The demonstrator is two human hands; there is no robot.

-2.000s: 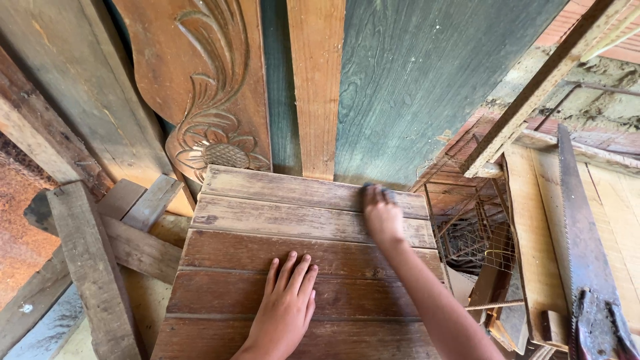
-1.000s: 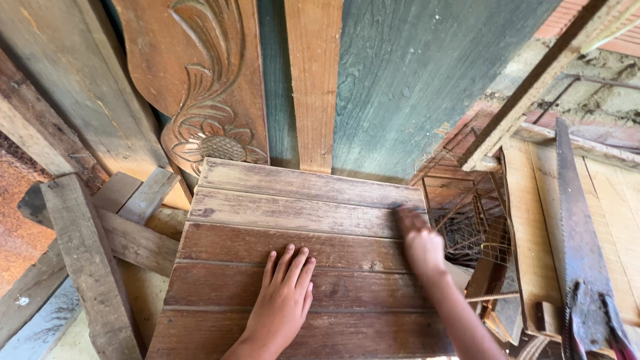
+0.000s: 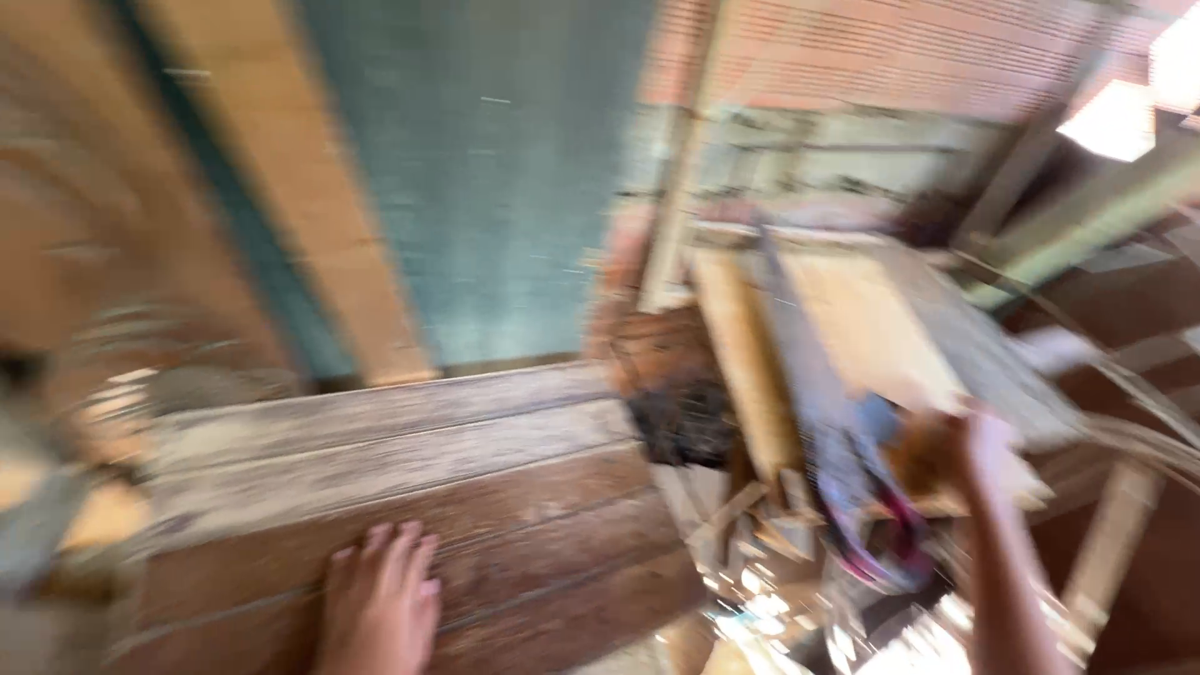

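Note:
My left hand (image 3: 384, 591) lies flat, fingers apart, on the brown lower slats of a slatted wooden panel (image 3: 562, 516). The panel's two far slats look paler and worn. Out to the right, my right hand (image 3: 975, 441) is over a bench of light boards (image 3: 872, 319), beside the handle of a handsaw (image 3: 816, 375). A brownish thing (image 3: 919, 450) is at its fingers, too blurred to name, with a small blue patch next to it. Whether the hand grips it cannot be told.
Behind the panel stand a blue-green board (image 3: 487, 187) and an upright light wood plank (image 3: 309, 187). A blurred carved wood piece (image 3: 122, 234) is at the left. Dark wire-like clutter (image 3: 680, 422) fills the gap beside the bench.
My right hand has left the panel's right edge, where it held a small dark block, and moved right to the bench. My left hand stays on the slats. The view has swung right.

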